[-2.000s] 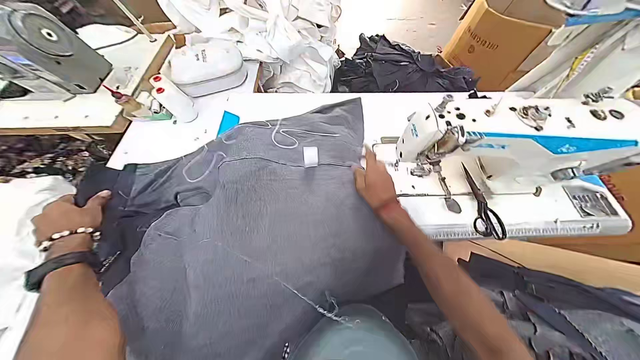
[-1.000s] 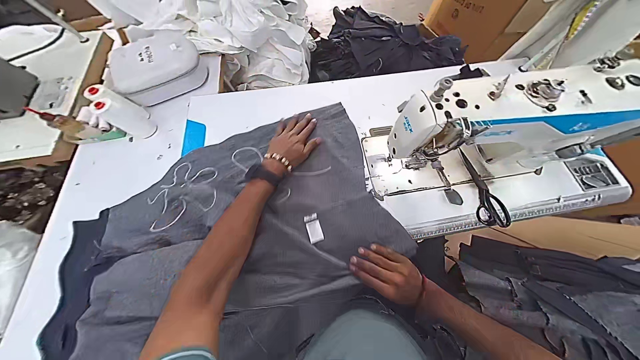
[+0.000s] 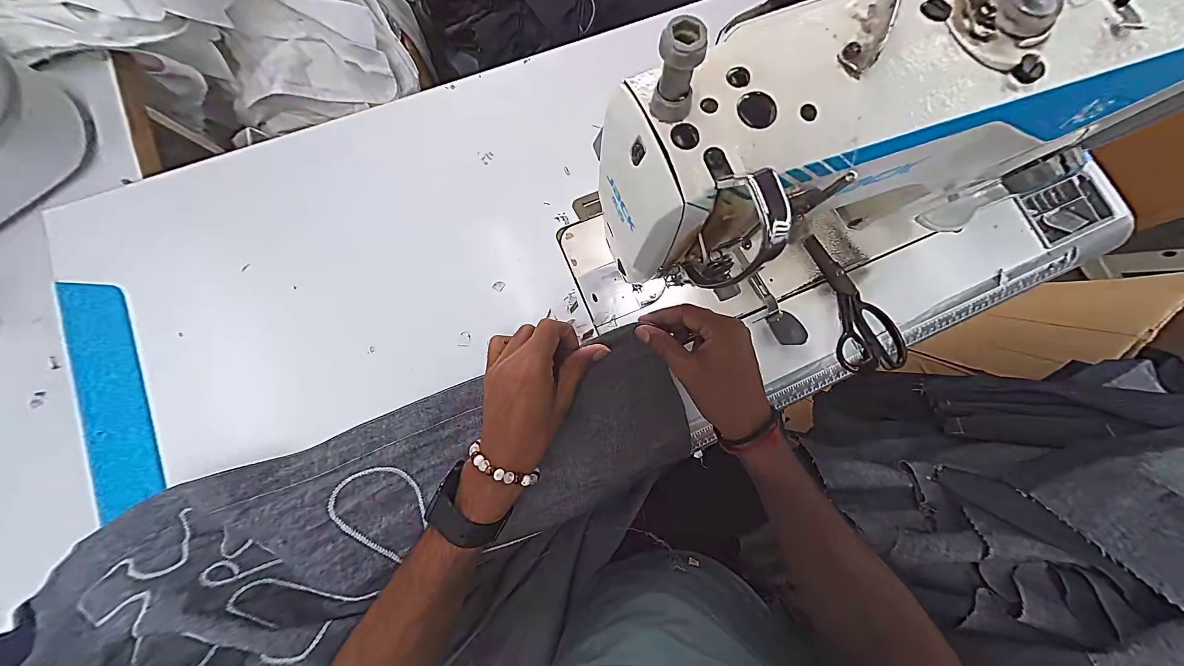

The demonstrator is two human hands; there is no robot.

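Note:
Dark grey fabric [image 3: 407, 472] with pale looping stitching lies over the front edge of the table and hangs toward my lap. My left hand [image 3: 532, 398] pinches its upper edge between thumb and fingers. Close by on the right, my right hand [image 3: 708, 361] grips the same edge near the corner. Just beyond both hands is the needle area of a white and blue industrial sewing machine [image 3: 647, 185]; the fabric edge lies in front of the presser foot. Black-handled scissors [image 3: 860, 324] rest on the machine bed, right of my right hand.
A white tabletop [image 3: 324, 259] with thread scraps and a blue patch [image 3: 111, 398] extends left. White cloth [image 3: 296, 65] is heaped behind it, beside dark cloth [image 3: 518, 32]. More grey fabric pieces [image 3: 999, 490] are piled at the lower right, near a cardboard box [image 3: 1036, 319].
Both hands, which lay flat on the spread fabric, have come together at its edge near the needle area and now pinch it. The view has moved closer to the machine.

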